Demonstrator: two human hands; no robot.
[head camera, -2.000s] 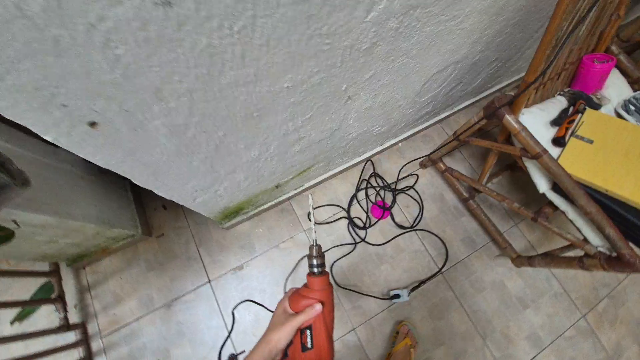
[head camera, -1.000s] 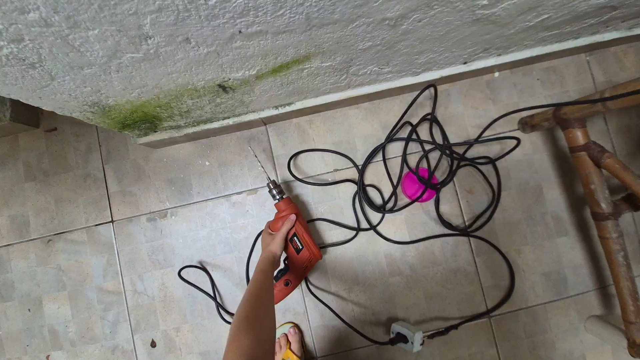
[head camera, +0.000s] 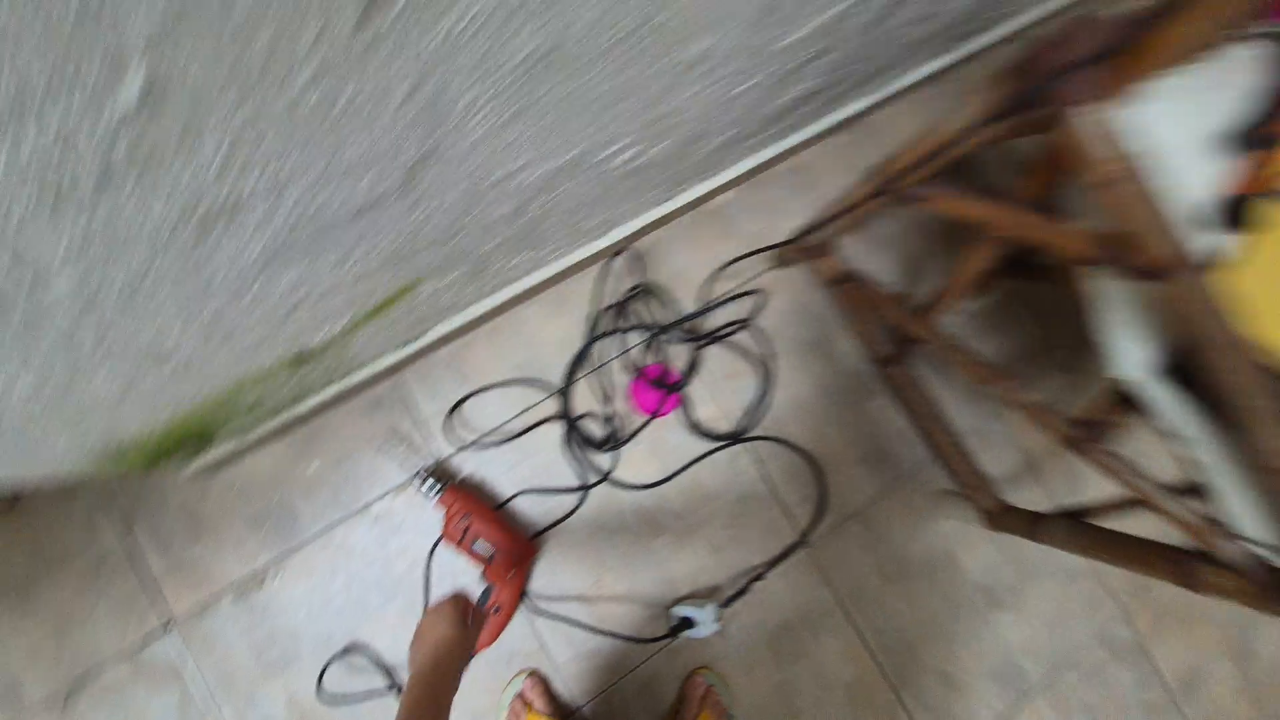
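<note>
My left hand is at the lower left of the head view, gripping the rear handle of a red corded power drill. Its metal chuck points up and left, toward the base of the wall; the bit is too blurred to make out. Whether the drill touches the floor, I cannot tell. A black cord runs to a white plug connector right of the drill. Beyond it, a tangled black cable lies on the tiles around a round bright pink object. My right hand is out of view.
A rough grey wall with green moss at its foot spans the upper left. At the right stands a bamboo or wooden chair frame with blurred white and yellow things on it. My feet in yellow sandals show at the bottom edge.
The view has swung, bringing the chair frame back into sight, and is now blurred. My left hand has moved from the drill's body toward the rear handle. Both feet now show.
</note>
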